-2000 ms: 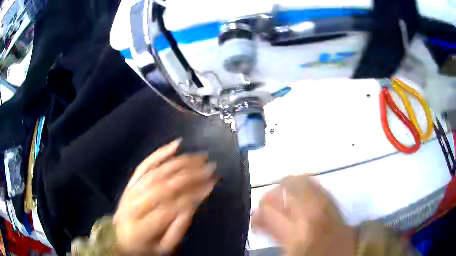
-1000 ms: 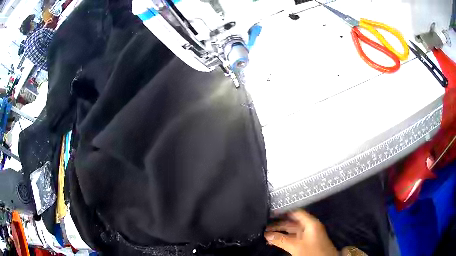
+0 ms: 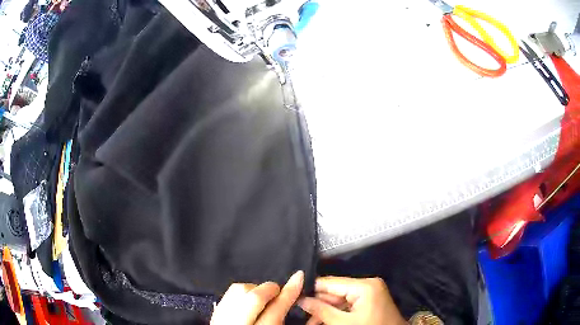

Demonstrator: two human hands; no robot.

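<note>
The black garment point(image 3: 210, 165) lies spread on the white machine table, left of and under the presser foot point(image 3: 280, 73), and hangs over the front edge. Its seam edge point(image 3: 308, 178) runs from the foot down to my hands. My left hand point(image 3: 257, 305) is at the bottom, fingers on the cloth beside the edge, partly cut off by the frame. My right hand point(image 3: 356, 303) is just right of it, its fingertips pinching the cloth edge. The machine head point(image 3: 216, 32) shows only in part at the top.
Scissors with red and yellow handles point(image 3: 477, 44) lie at the upper right, beside dark snips point(image 3: 547, 75). A measuring strip point(image 3: 445, 198) runs along the table's front edge point(image 3: 388, 233). Red cloth point(image 3: 521, 216) and a blue bin point(image 3: 528, 273) are at right. A checked sleeve shows top left.
The view has shifted down from the machine head. My left hand, out of view one second ago, is back beside my right hand. Both are now at the garment's lower edge.
</note>
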